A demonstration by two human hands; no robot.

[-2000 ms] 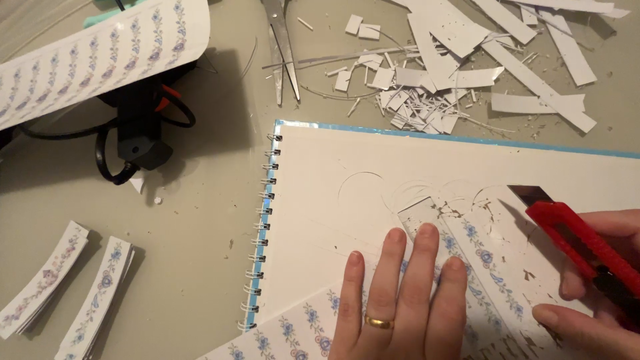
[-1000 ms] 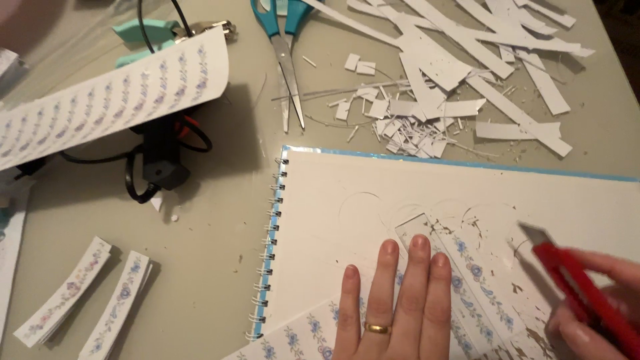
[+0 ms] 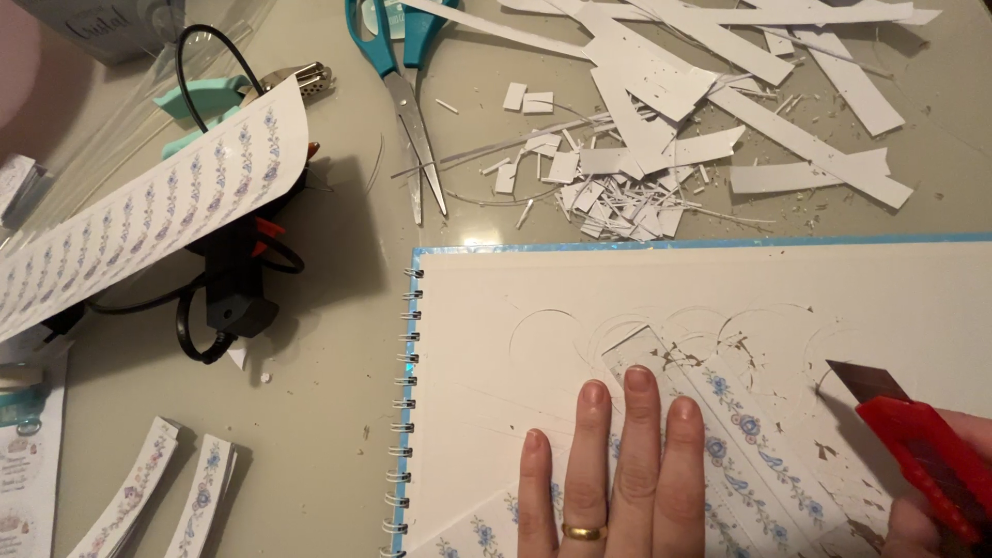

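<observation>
My left hand (image 3: 620, 473), with a gold ring, lies flat, fingers a little apart, on floral-printed paper strips (image 3: 744, 434). Beneath the paper is a spiral-bound pad (image 3: 496, 325) with a blue edge, its surface scored by curved cuts. At the right edge, my right hand (image 3: 949, 473) grips a red snap-off utility knife (image 3: 914, 442); its blade is raised just right of the strips and points up and left. Part of a clear ruler-like edge seems to show near my left fingertips, but I cannot tell what it is.
Teal-handled scissors (image 3: 411, 116) lie half open above the pad. White paper offcuts (image 3: 643, 93) spread across the top. At left, a printed floral sheet (image 3: 178, 194) rests over a black cable device (image 3: 236, 302). Two stacks of cut floral strips (image 3: 203, 496) lie lower left.
My right hand and the knife have drawn back to the right, away from the strips. My left hand stays flat on the paper. The view has shifted somewhat.
</observation>
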